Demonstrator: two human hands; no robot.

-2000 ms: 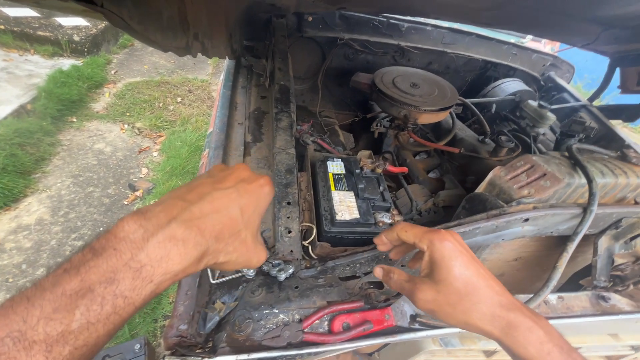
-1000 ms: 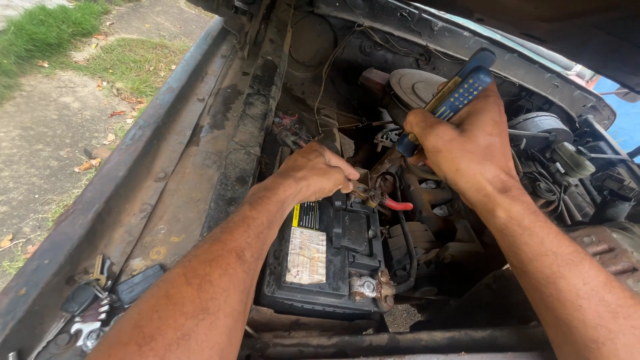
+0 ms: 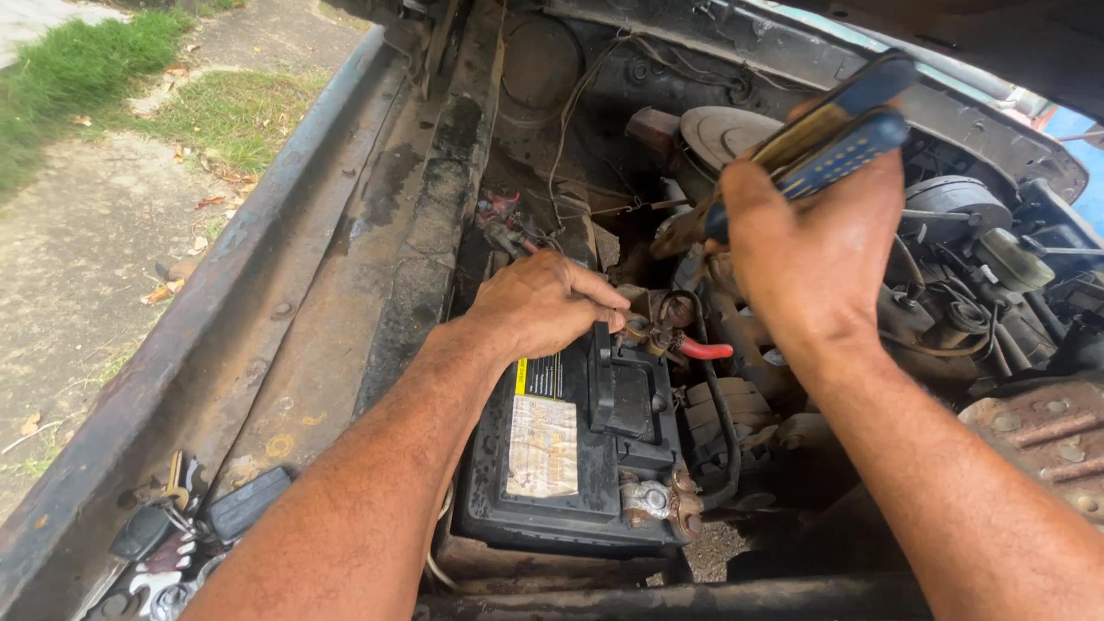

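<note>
A black car battery (image 3: 561,509) sits in the engine bay, with one cable clamp (image 3: 660,500) on its near terminal. My left hand (image 3: 548,302) reaches over the battery's far end, its fingertips at the far terminal clamp (image 3: 651,332), from which a short red cable sleeve (image 3: 705,348) sticks out. Whether these fingers grip the clamp is unclear. Raised above the engine, right of the battery, my right hand (image 3: 815,233) is closed around a tool with blue and yellow handles (image 3: 845,129), probably pliers; its jaw end is blurred.
Keys (image 3: 177,492), a black fob (image 3: 248,503) and a wrench (image 3: 158,586) lie on the fender ledge (image 3: 315,414) at lower left. The round air cleaner (image 3: 724,138) stands behind the right hand. Loose wires (image 3: 573,112) hang beyond the battery, and the raised hood (image 3: 975,39) overhangs the top right.
Two seconds ago both hands were nearer the front edge, without the blue-handled tool. One second ago the right hand held it; its handles now look farther apart. The view has shifted closer to the battery.
</note>
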